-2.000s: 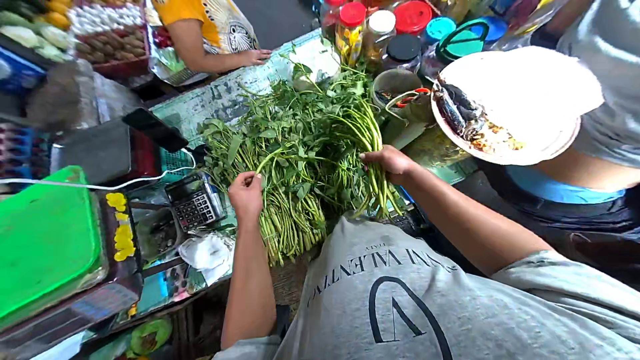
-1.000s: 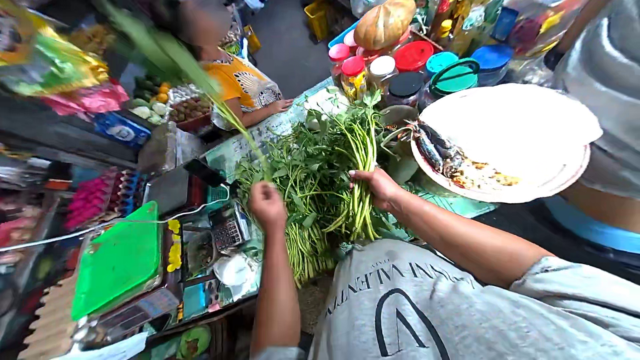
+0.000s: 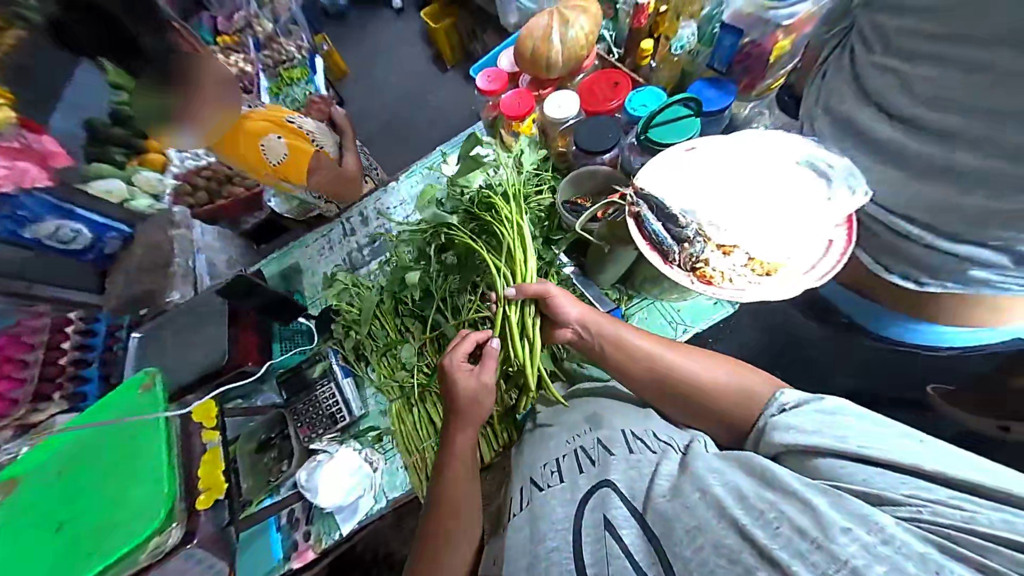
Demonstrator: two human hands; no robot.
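Observation:
My right hand (image 3: pixel 552 312) is closed around a bunch of long-stemmed leafy greens (image 3: pixel 512 240), which looks like water spinach. The stem ends hang down below the fist and the leaves point away from me. Against the left side of those stems, my left hand (image 3: pixel 472 376) pinches a stem between thumb and fingertips. Under and to the left of both hands, a large heap of the same greens (image 3: pixel 408 320) lies on the worn green tabletop (image 3: pixel 344 232), its stems toward me.
At right, a plate (image 3: pixel 840 248) with fish and food scraps is near a small bucket (image 3: pixel 592 180). Lidded jars (image 3: pixel 596 136) and a squash (image 3: pixel 558 36) stand behind. A calculator (image 3: pixel 320 408), white cable and green board (image 3: pixel 88 480) are at left. A person (image 3: pixel 280 152) is across the table.
My left hand, raised with a blurred stalk of greens one second ago, is now down beside the bunch in my right hand. That bunch stays in my right hand.

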